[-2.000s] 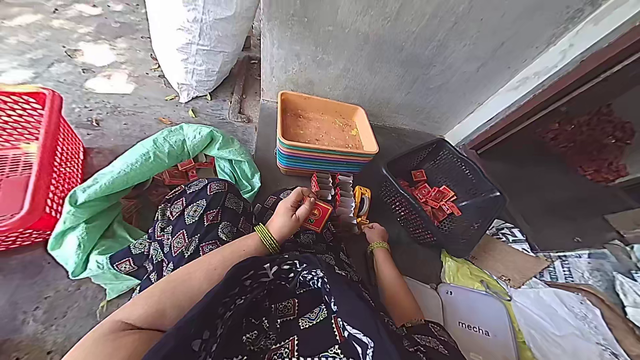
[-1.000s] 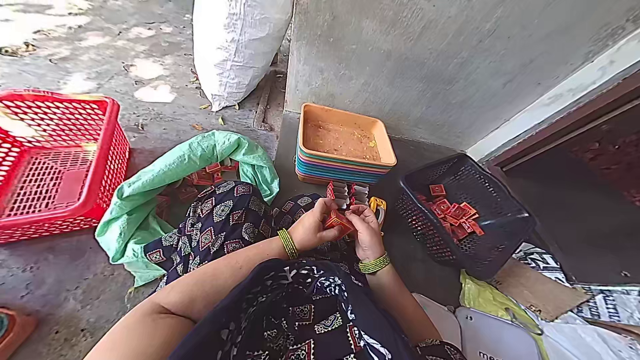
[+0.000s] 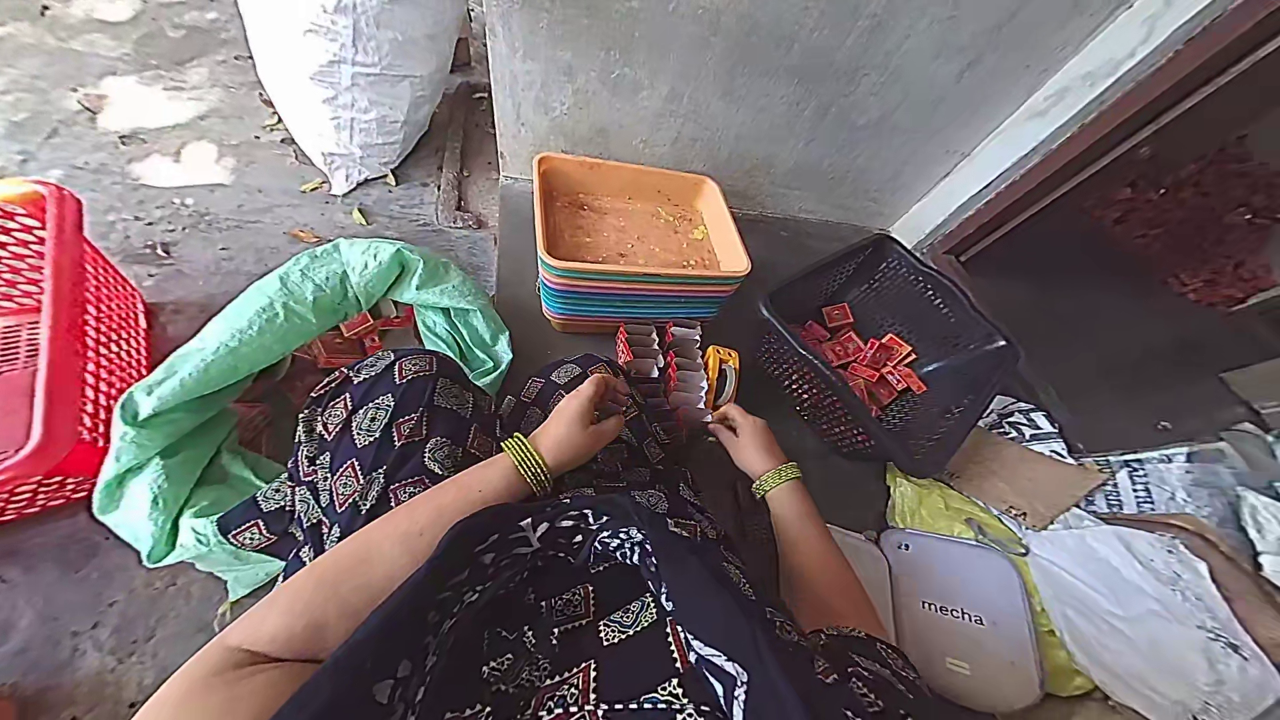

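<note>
Two rows of small red boxes with pale open ends (image 3: 686,372) stand between my knees and the tray stack. My left hand (image 3: 588,422) hangs over my lap left of the rows, fingers curled; whether it holds anything cannot be made out. The fingertips of my right hand (image 3: 742,438) touch the near end of the right row. Right of that row is a yellow-handled tool or roll (image 3: 721,377). Flat red boxes (image 3: 868,356) lie in a black plastic basket (image 3: 890,262). More red pieces (image 3: 350,338) lie inside a green woven sack (image 3: 170,450) at my left.
An orange plastic tray (image 3: 640,262) tops a stack of coloured trays by the grey wall (image 3: 800,100). A red basket (image 3: 110,350) stands far left, a white sack (image 3: 355,80) behind. At right lie a grey case (image 3: 960,620), cardboard (image 3: 1020,478) and newspaper.
My hands, together on a red box a second ago, have moved apart. The red box that was between them no longer shows there. My right hand is now at the row's near end.
</note>
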